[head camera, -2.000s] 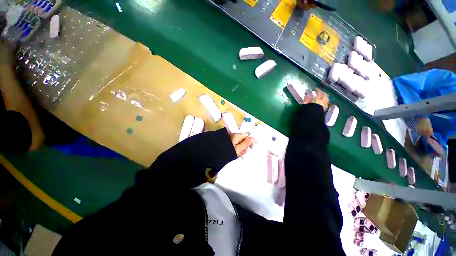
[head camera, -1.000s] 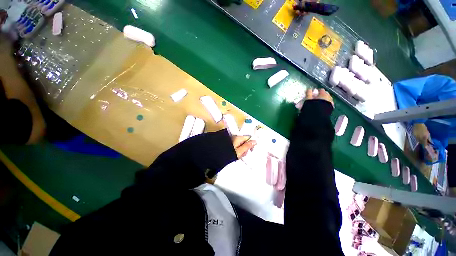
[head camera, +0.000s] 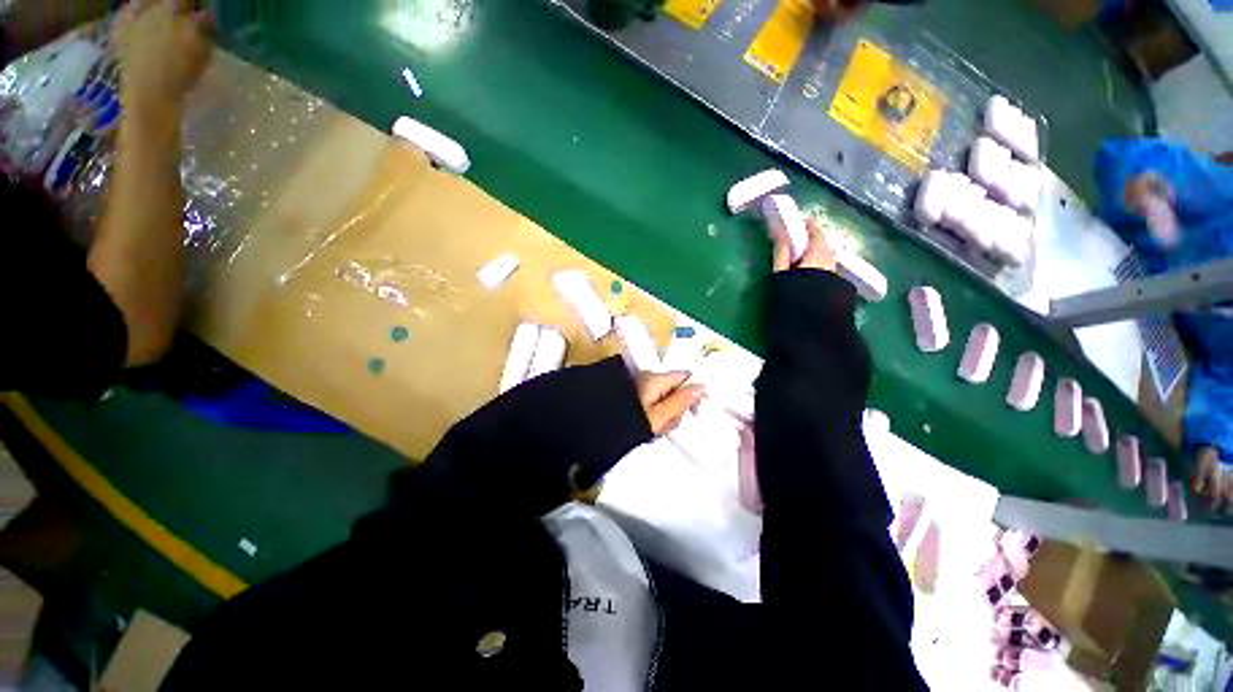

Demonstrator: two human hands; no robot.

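Note:
My right hand (head camera: 803, 248) reaches over the green conveyor belt (head camera: 582, 176) and holds a pale pink housing (head camera: 784, 226) between its fingers. The housing's upper end meets another housing (head camera: 759, 189). My left hand (head camera: 668, 399) lies low over the white work sheet (head camera: 676, 500), beside a pale housing (head camera: 636, 346). Whether it holds anything is unclear. Pink housings (head camera: 749, 466) lie on the sheet, partly hidden by my right sleeve. More pale housings (head camera: 582, 303) lie on the brown cover (head camera: 446, 338).
A row of housings (head camera: 980, 353) lies along the belt to the right. Grouped housings (head camera: 974, 214) and yellow labels (head camera: 886, 102) are on the grey ledge. A cardboard box (head camera: 1089, 595) stands at lower right. A neighbour's arm (head camera: 149, 203) is at left, and a person in blue at right.
My right hand has moved left along the belt and now clearly holds a housing. My left hand has barely moved. The neighbour's arm has risen, and belt housings have shifted right.

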